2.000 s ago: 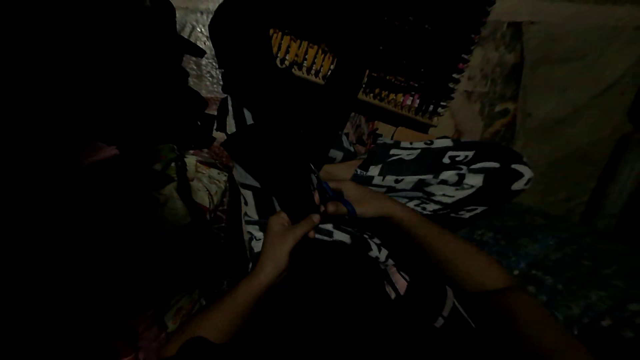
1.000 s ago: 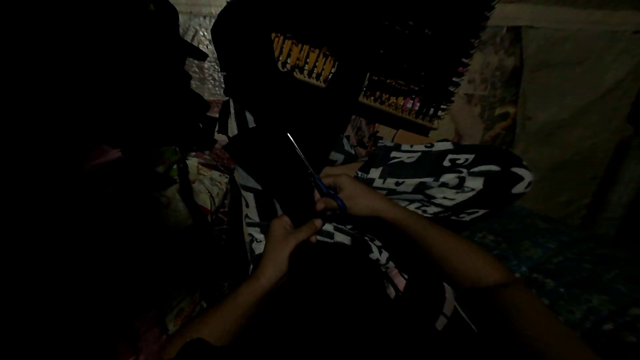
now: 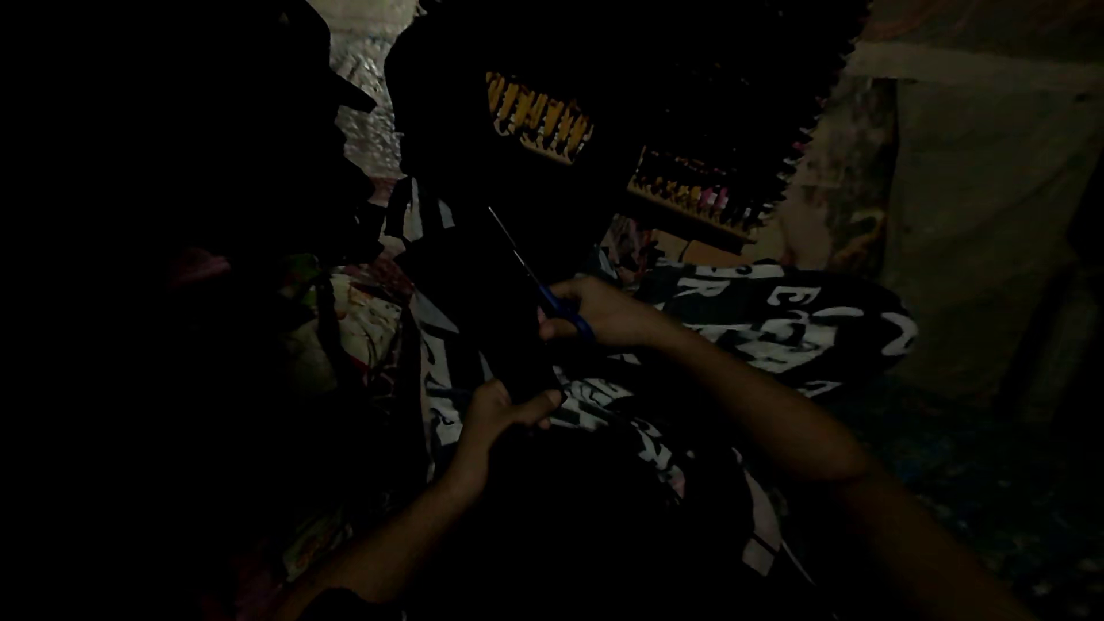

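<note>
The view is very dark. My right hand (image 3: 599, 315) grips the blue handles of a pair of scissors (image 3: 565, 312), whose thin blades point up and left across a dark piece of material (image 3: 483, 302). Below and to the left, my left hand (image 3: 504, 414) pinches the lower end of that dark piece between thumb and fingers. What the material is, I cannot tell. Both hands are above black-and-white lettered trousers (image 3: 759, 319), on a bent leg. The scissors' blades look close together, and their far part is partly lost in shadow.
Behind the hands stands a dark rack or display (image 3: 690, 198) with rows of small yellow and pink items. A dark silhouette of a person in a cap (image 3: 345, 95) fills the left. Floral cloth (image 3: 366, 319) lies beside the leg; a pale wall covering (image 3: 966, 233) hangs at the right.
Two seconds ago the scissors were low between my hands with their blades not visible. Now my right hand is higher, apart from my left, and the blades show. The left hand has hardly moved.
</note>
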